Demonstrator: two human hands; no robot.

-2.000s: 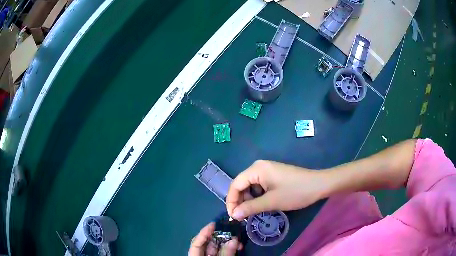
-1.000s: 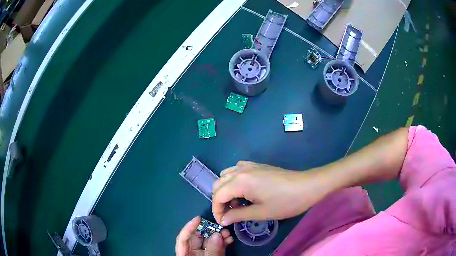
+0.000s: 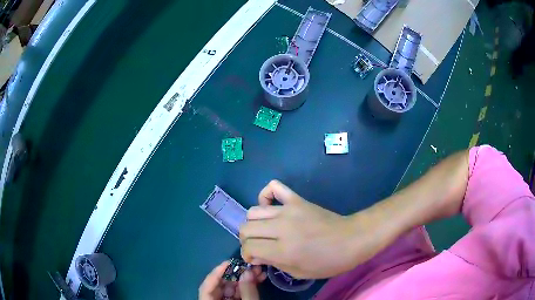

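Observation:
A small dark circuit board (image 3: 236,269) is held at the fingertips of my left hand (image 3: 227,287), low in the view and cut off by the bottom edge. My right hand (image 3: 293,234) is over the board's right edge with its fingers bent; its fingertips and anything between them are hidden. A grey plastic housing lies on the bench under my right hand. Its flat arm (image 3: 224,211) sticks out up and left, and part of its round spoked cup (image 3: 290,281) shows below my right hand.
Two green boards (image 3: 268,118) and a pale-faced board (image 3: 337,143) lie beyond my hands. Two housings with wired boards stand farther back, one at centre (image 3: 284,81), one right (image 3: 393,92). Cardboard (image 3: 437,35) lies upper right. A white rail (image 3: 149,132) curves left, with another round housing (image 3: 95,270) beside it.
The whole view has shifted, so the bench things appear farther left. My right hand has turned and now covers the board's right edge more. My left hand still holds the board.

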